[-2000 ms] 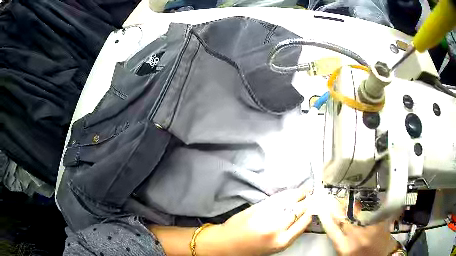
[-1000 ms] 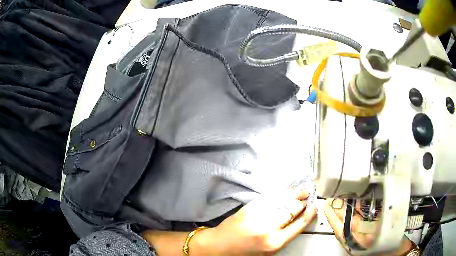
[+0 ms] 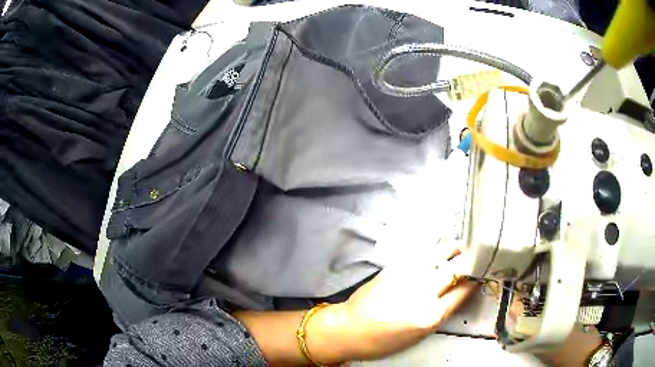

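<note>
A dark grey denim jacket (image 3: 316, 143) lies spread on the white table, its lighter inside facing up. A black neck label (image 3: 228, 82) shows inside the collar. The white sewing machine head (image 3: 574, 186) stands at the right. My left hand (image 3: 402, 312) lies on the jacket's lower edge, left of the needle area; glare washes out its fingers and what they press or hold. My right hand (image 3: 546, 337) is mostly hidden behind the machine's white guard and needle parts, with a watch at the wrist; its fingers cannot be made out.
A flexible metal lamp tube (image 3: 409, 49) curves over the jacket. A yellow band (image 3: 495, 147) loops round the machine's post. A yellow-handled tool (image 3: 632, 32) stands at the upper right. Dark cloth (image 3: 64, 122) hangs at the left beside the table edge.
The view has shifted slightly. My left hand is a little nearer the machine head, and my right hand is more hidden behind the machine parts. The jacket lies much as before.
</note>
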